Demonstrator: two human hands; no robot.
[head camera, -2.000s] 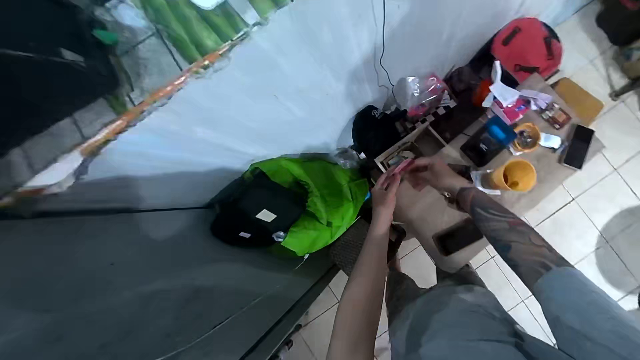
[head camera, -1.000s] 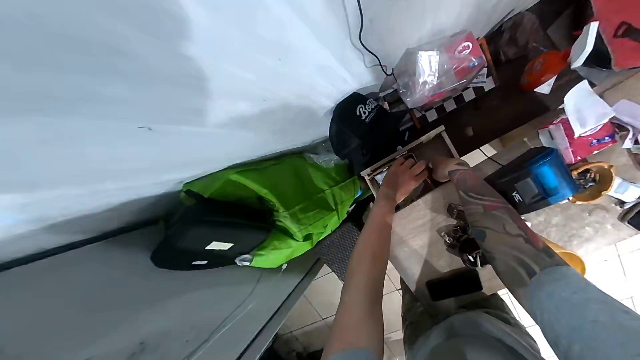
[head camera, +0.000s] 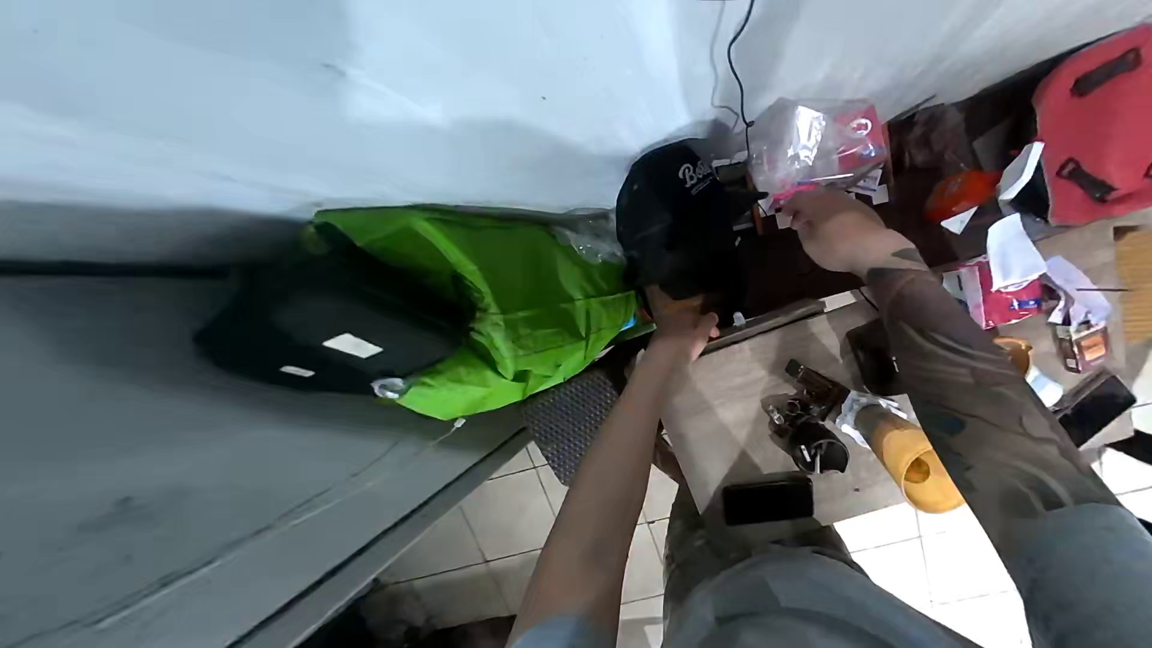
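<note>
My left hand (head camera: 681, 329) is at the near left edge of the dark shelf, just below a black cap (head camera: 677, 211) with white lettering; its fingers are partly hidden, so what they touch is unclear. My right hand (head camera: 835, 227) reaches to the back, its fingertips at a small bright pink item (head camera: 796, 193) in front of a clear plastic bag (head camera: 796, 144). The grip on the pink item is hard to make out. Left of the cap lies a bright green bag (head camera: 531, 297) beside a black bag (head camera: 360, 315).
On the wooden table (head camera: 720, 405) are a black phone (head camera: 767, 499), keys and a small dark cup (head camera: 817, 447), and a yellow cup (head camera: 918, 463). Papers (head camera: 1015, 252) and a red case (head camera: 1098, 126) are at the right. A black cable (head camera: 736, 67) hangs down the wall.
My hands, together over the open drawer earlier, are now apart. The right hand has moved to the back by the clear plastic bag. The drawer no longer shows pulled out.
</note>
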